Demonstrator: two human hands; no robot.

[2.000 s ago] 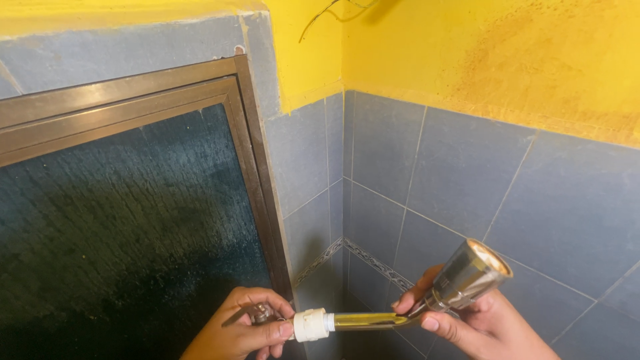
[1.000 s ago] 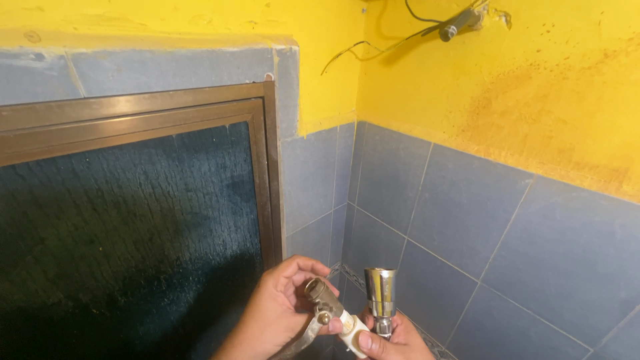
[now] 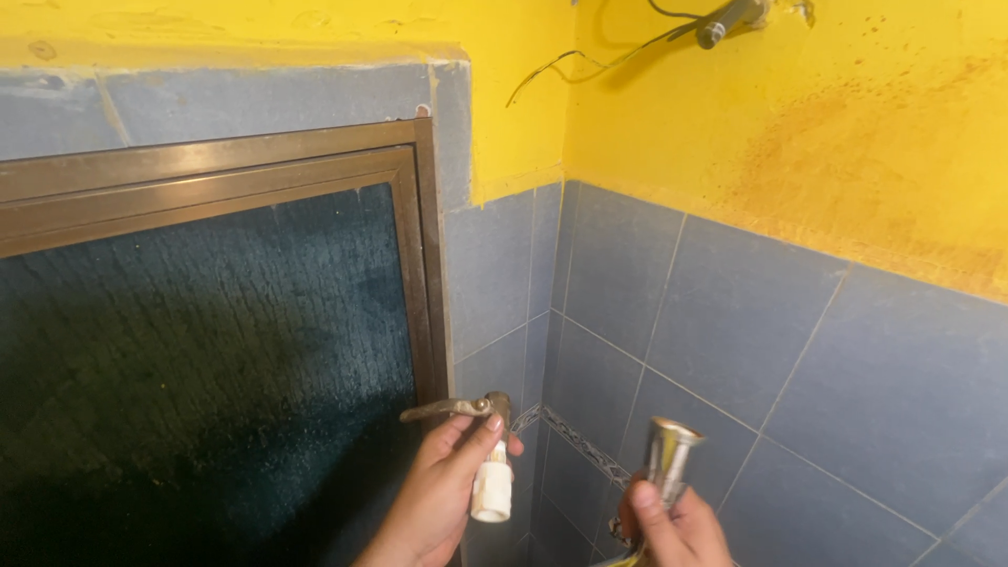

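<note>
My left hand (image 3: 453, 480) grips a metal lever valve (image 3: 496, 405) by its body, the lever pointing left. On the valve's lower end sits a white plastic pipe fitting (image 3: 492, 492), its round opening facing down. To the right, my right hand (image 3: 677, 524) is closed around a chrome shower head (image 3: 672, 457), held with its wide end up and somewhat blurred. A bit of the shower arm (image 3: 626, 561) shows below my right fingers at the frame's bottom edge. The two held parts are apart from each other.
A brown metal frame (image 3: 425, 260) with a dark wet glass pane (image 3: 236, 354) fills the left. Blue-grey wall tiles (image 3: 701, 315) meet in a corner behind my hands. A pipe stub (image 3: 724, 24) with loose wires (image 3: 583, 57) juts from the yellow wall.
The white fitting on the valve and the shower arm, joined two seconds ago, are now apart. The shower head has moved right, away from the valve. The view has tilted up since the first frame.
</note>
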